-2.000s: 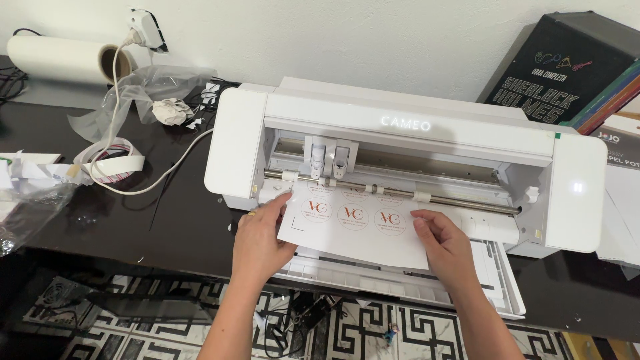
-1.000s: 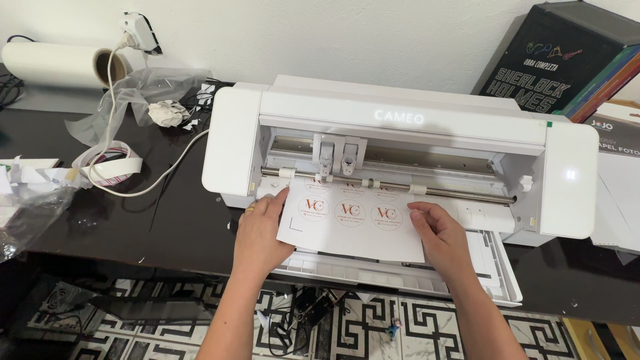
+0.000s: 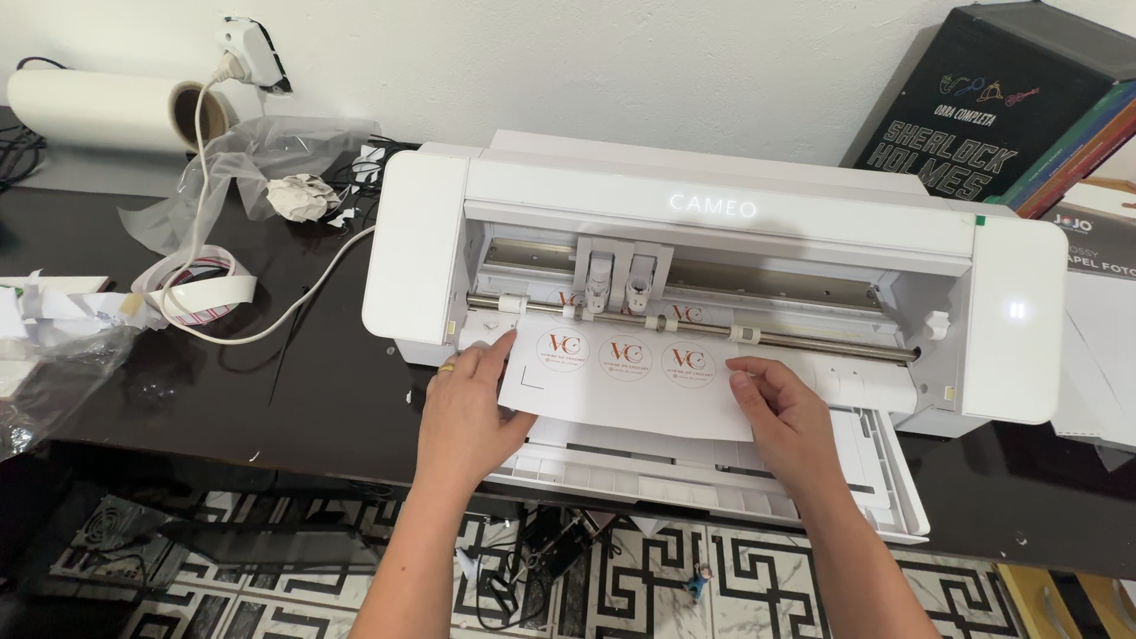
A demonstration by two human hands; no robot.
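A white Cameo cutting plotter (image 3: 710,200) stands on the dark table, its front cover folded down and its display lit. A printed sticker sheet (image 3: 630,399) with round orange-red logos runs under the metal roller bar (image 3: 799,341); its far part shows behind the bar. My left hand (image 3: 470,408), with a ring, is at the sheet's left edge, its thumb under the near corner. My right hand (image 3: 781,417) holds the sheet's right edge between thumb and fingers. Above the sheet, the twin tool carriage (image 3: 619,280) sits left of the middle. The fingertips under the sheet are hidden.
On the left lie a tape roll (image 3: 200,286), a power cable (image 3: 319,275), crumpled paper (image 3: 303,197), plastic film (image 3: 257,151) and a large white roll (image 3: 98,106). Paper scraps (image 3: 62,311) sit at the far left. A black book box (image 3: 967,115) leans against the wall at the right.
More of the sheet now lies behind the roller bar, with part of a row of logos visible there. Both hands remain at the sheet's sides.
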